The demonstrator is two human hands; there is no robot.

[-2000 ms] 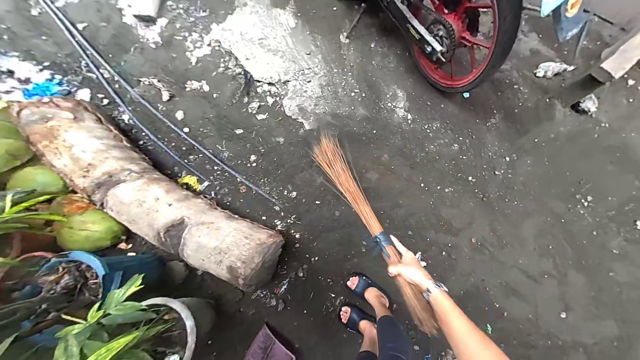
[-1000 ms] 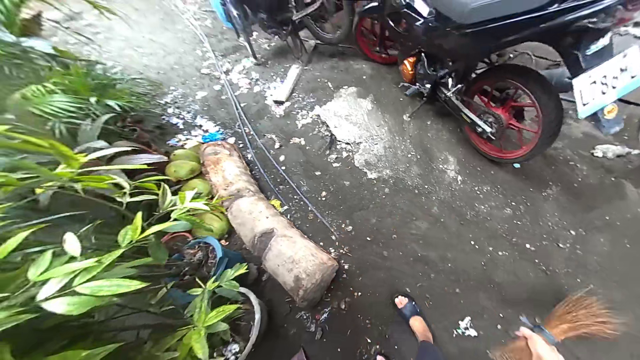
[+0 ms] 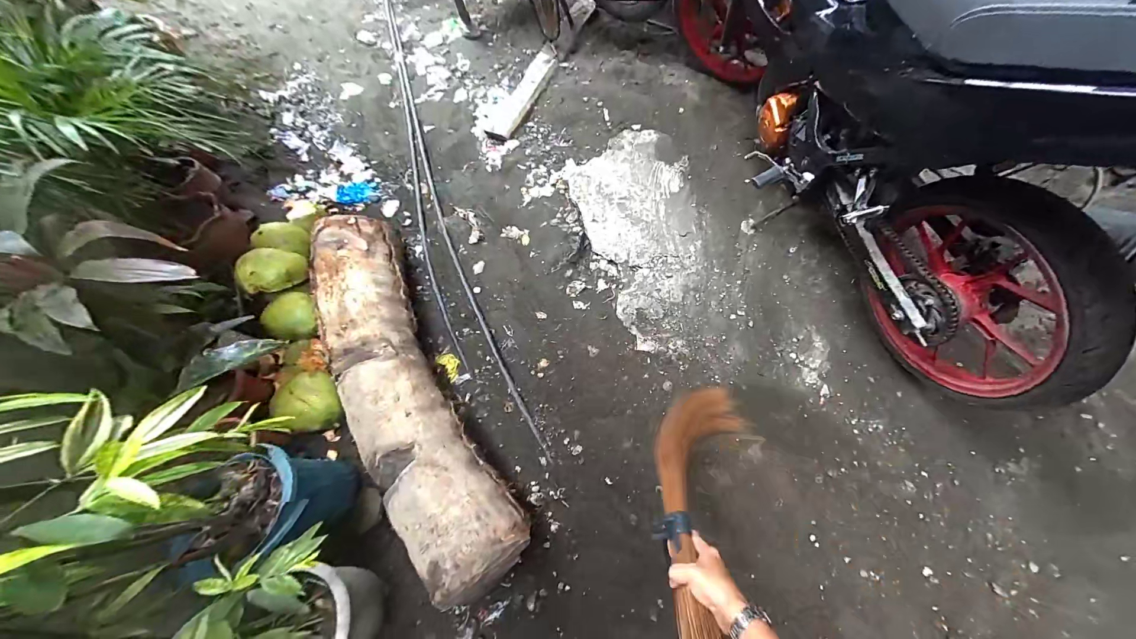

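My right hand, with a metal watch at the wrist, is closed around the lower part of a stick broom at the bottom of the head view. A dark blue band ties the bristles just above my fingers. The broom's tips bend to the right and look blurred over the dark ground. Bits of pale litter lie scattered to its left, and a rough whitish patch of ground is beyond it. My left hand is out of view.
A thick log lies at the left, with green coconuts and potted plants beside it. Two dark cables run along the ground. A black motorcycle with red wheels stands at the upper right; a pale wooden piece lies farther back.
The broom was low at the right one second ago; now it is nearer the middle, its bristles pointing away from me and bent right. My right hand holds it throughout. The view has shifted.
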